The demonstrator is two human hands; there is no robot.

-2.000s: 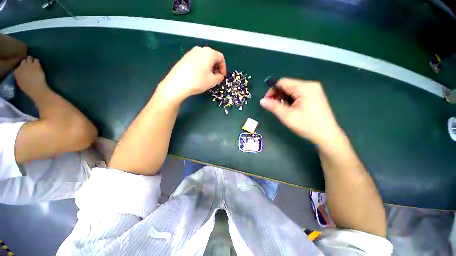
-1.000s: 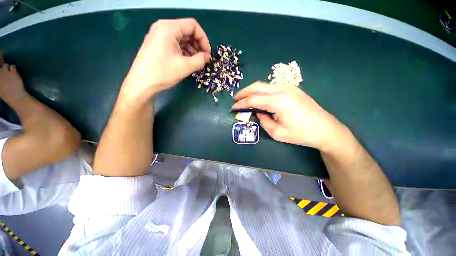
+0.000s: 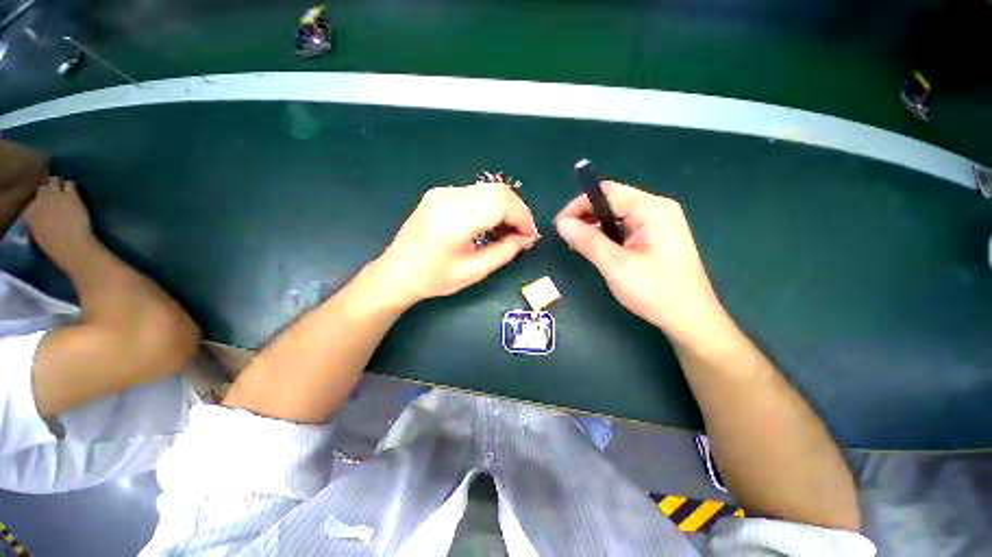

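The device housing [image 3: 529, 333] lies on the green mat near the front edge, open side up with its circuit board showing. The pale yellow-and-white battery [image 3: 541, 293] lies at its upper edge. My left hand [image 3: 468, 242] is over the dark pile of small wired components [image 3: 497, 182], hiding most of it. Its fingertips are pinched at a tiny pale part, too small to identify. My right hand [image 3: 644, 248] holds a slim black pen-like tool [image 3: 599, 202], tip up. Its thumb and forefinger are pinched close to my left fingertips, not touching them. Whether they hold anything is unclear.
A pale rail [image 3: 457, 91] runs along the mat's far side. Beyond it, small units lie on the green surface at the upper left [image 3: 314, 35] and upper right [image 3: 916, 98]. Another person's arm [image 3: 114, 283] rests on the bench at the left.
The view has shifted. My left hand has moved right over the dark pile. My right hand has moved up from beside the battery towards my left fingertips. The cream pile no longer shows.
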